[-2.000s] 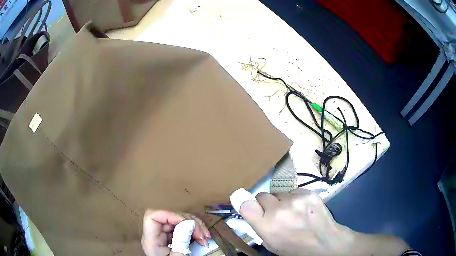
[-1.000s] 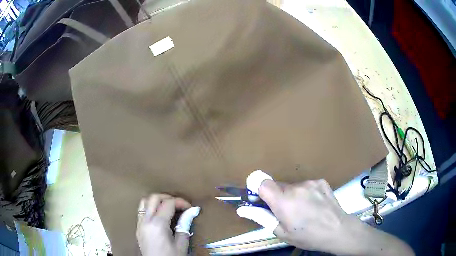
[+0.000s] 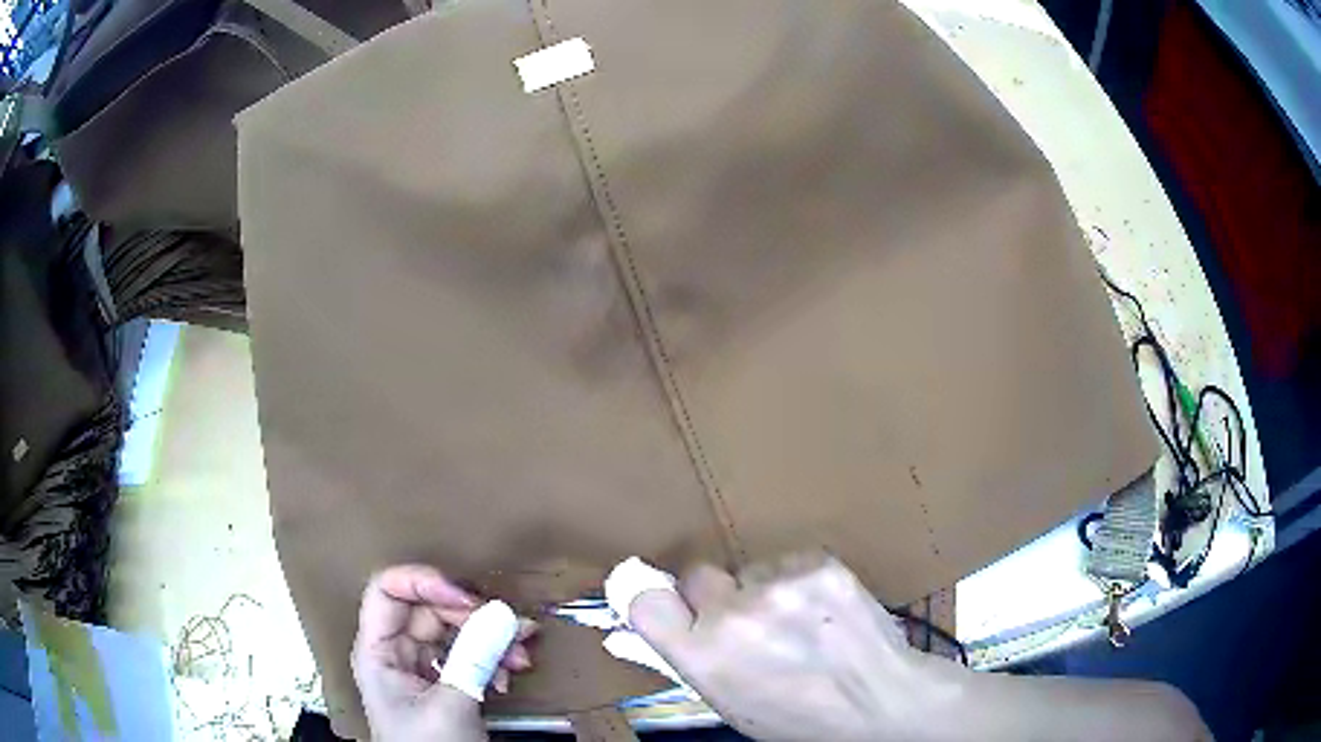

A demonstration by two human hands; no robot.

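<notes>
A large brown bag body (image 3: 478,334) lies across the table, with a stitched seam (image 3: 638,297) down its middle and a pale label (image 3: 555,64) near the top. My right hand (image 3: 790,638), with white covers on thumb and finger, is closed around the thread snips (image 3: 587,613). Their blades point left at the bag's near edge; whether they are apart is unclear. My left hand (image 3: 435,645), its thumb in a white cover, is at the near edge just left of the blades, fingertips close together. What lies between them is too small to tell. A brown strap (image 3: 601,725) shows below.
Black cord (image 3: 1200,457) lies tangled at the table's right side. A webbing tab (image 3: 1123,536) with a metal clasp (image 3: 1117,615) hangs at the bag's right corner. Dark brown bags (image 3: 160,145) are heaped at the upper left. Thread clippings (image 3: 217,652) lie on the table at the lower left.
The bag has turned and shifted; its label moved right and up, and the central seam shows clearly. The snips moved left, closer to my left hand. The left table side has come into view.
</notes>
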